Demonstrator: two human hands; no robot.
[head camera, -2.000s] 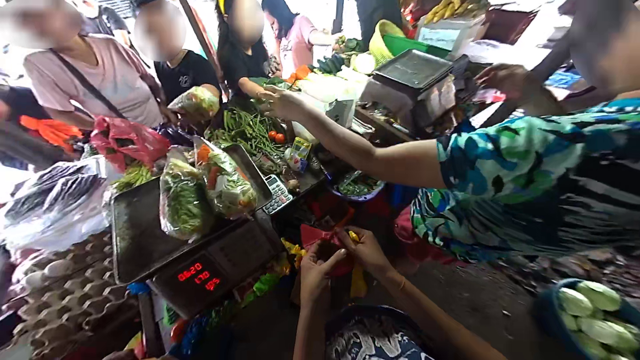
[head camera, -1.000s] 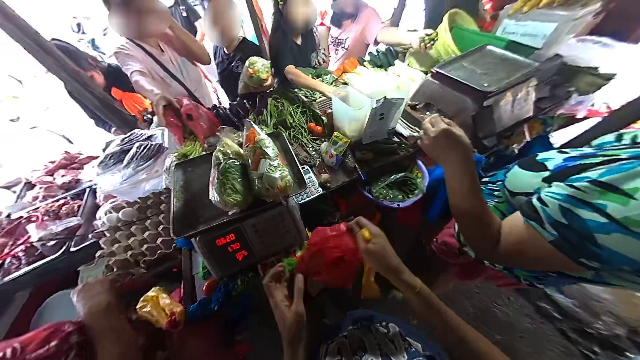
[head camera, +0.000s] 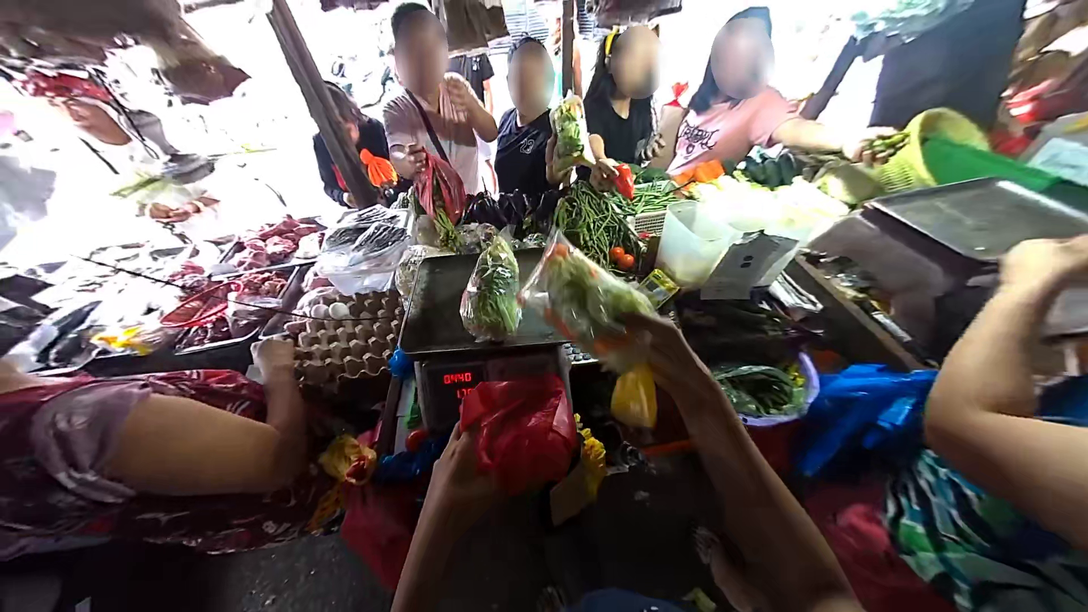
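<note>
My left hand (head camera: 467, 463) grips a red plastic bag (head camera: 523, 429), which hangs below the front of the digital scale (head camera: 442, 387) with lit red digits. In my right hand (head camera: 654, 344) is a clear bag of mixed vegetables (head camera: 586, 297), lifted over the right side of the scale's metal tray (head camera: 433, 331). Beneath that hand hangs a small yellow bag (head camera: 634, 396). Another clear bag of green vegetables (head camera: 495, 293) lies on the tray. What the red bag holds is hidden.
Egg cartons (head camera: 348, 340) stand left of the scale. Right of it are a plastic container (head camera: 693, 242) and a basin of greens (head camera: 765, 387). Co-workers' arms reach in at both sides. Several people stand behind green beans (head camera: 586, 217) and tomatoes. A second scale (head camera: 986, 217) is at right.
My right hand has left the red bag and taken hold of one of the two clear vegetable bags that lay on the scale tray. The red bag stays in my left hand. The view has turned left.
</note>
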